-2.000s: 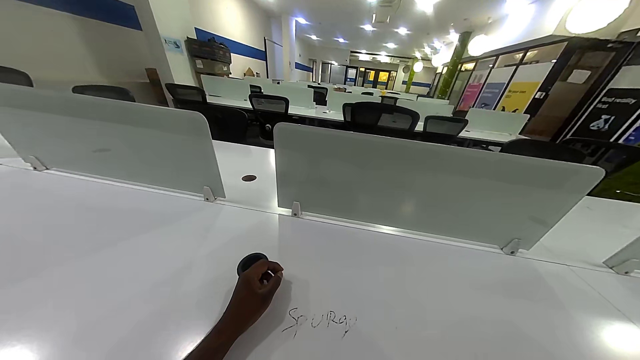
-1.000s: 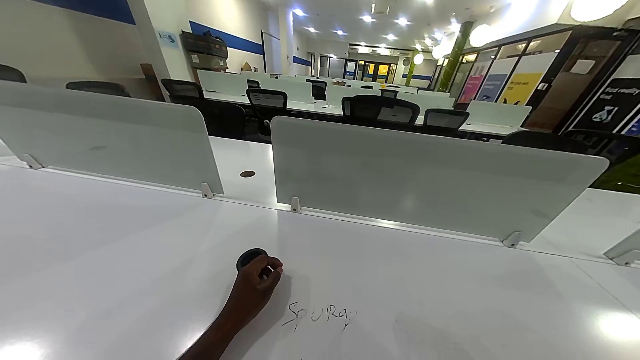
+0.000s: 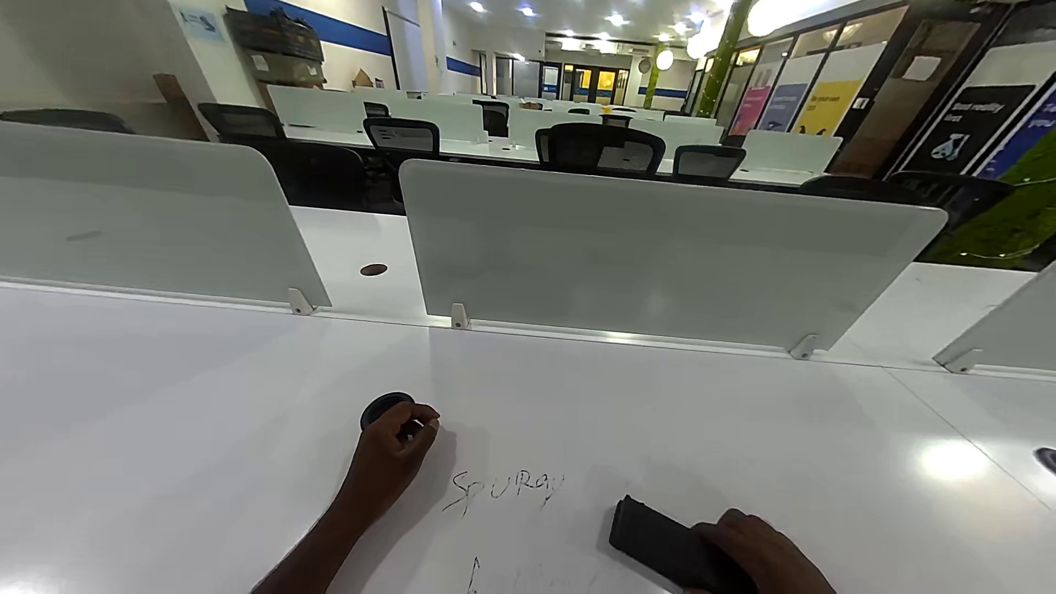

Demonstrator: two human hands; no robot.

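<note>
My left hand (image 3: pixel 394 450) rests on the white desk beside a round black cable grommet (image 3: pixel 384 406), its thumb and fingertips brought together; whether something small sits between them cannot be told. At the lower right, my right hand (image 3: pixel 763 551) grips a dark block-shaped board eraser (image 3: pixel 664 540), held low over or on the desktop. Handwritten dark marks (image 3: pixel 507 487) lie on the desk between the hands. Below them are a short dark stroke (image 3: pixel 473 575) and faint, partly wiped marks near the bottom edge.
Frosted divider panels (image 3: pixel 660 256) stand on clamps along the back of the white desk (image 3: pixel 247 396). A second grommet (image 3: pixel 1046 459) is at the right edge, and a round hole (image 3: pixel 374 270) lies beyond the dividers. Black office chairs (image 3: pixel 602 148) and more desks stand farther back.
My right hand has come into view at the lower right with the dark eraser in it. My left hand has stayed by the grommet.
</note>
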